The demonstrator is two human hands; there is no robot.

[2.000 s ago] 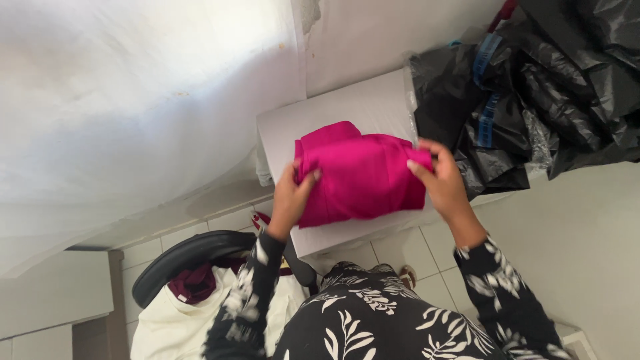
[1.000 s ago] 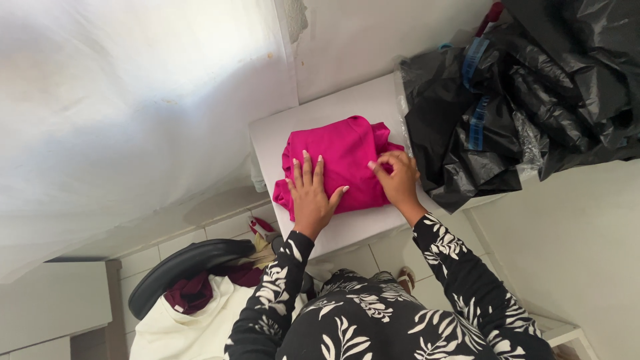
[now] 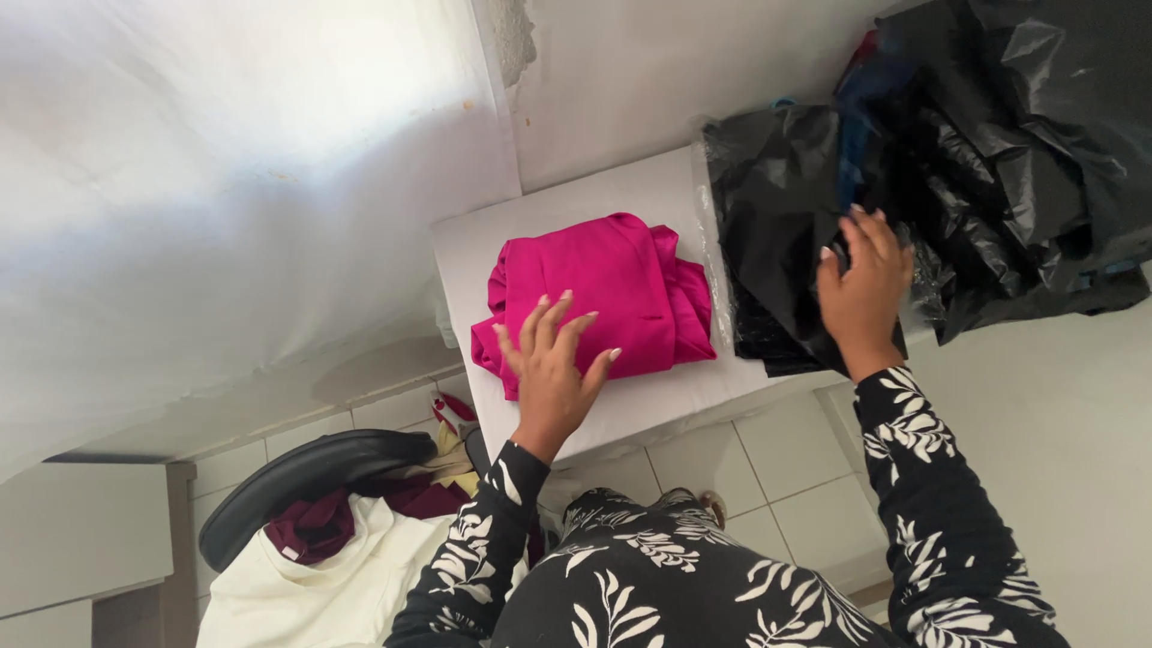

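A folded magenta garment [image 3: 594, 288] lies on a white-covered table [image 3: 576, 202]. Over its near left part is my left hand [image 3: 551, 364], fingers spread and holding nothing; whether the fingertips touch the cloth I cannot tell. My right hand [image 3: 866, 292] is to the right, over black plastic bags [image 3: 774, 207], with its fingers apart and slightly curled. Nothing shows gripped in it, though the fingertips lie close to the plastic. A narrow dark slit shows on the garment's right part, and looser folds stick out at its right and lower left edges.
More black plastic [image 3: 1026, 135] is heaped at the upper right. A black chair [image 3: 315, 468] at the lower left bears a white garment [image 3: 315, 585] and a maroon cloth [image 3: 315, 526]. A pale wall stands behind the table. White cabinetry [image 3: 81, 531] is at the far left.
My right hand has left the magenta garment and moved right, over the black bags. The garment, held by both hands two seconds ago, now lies folded on the table.
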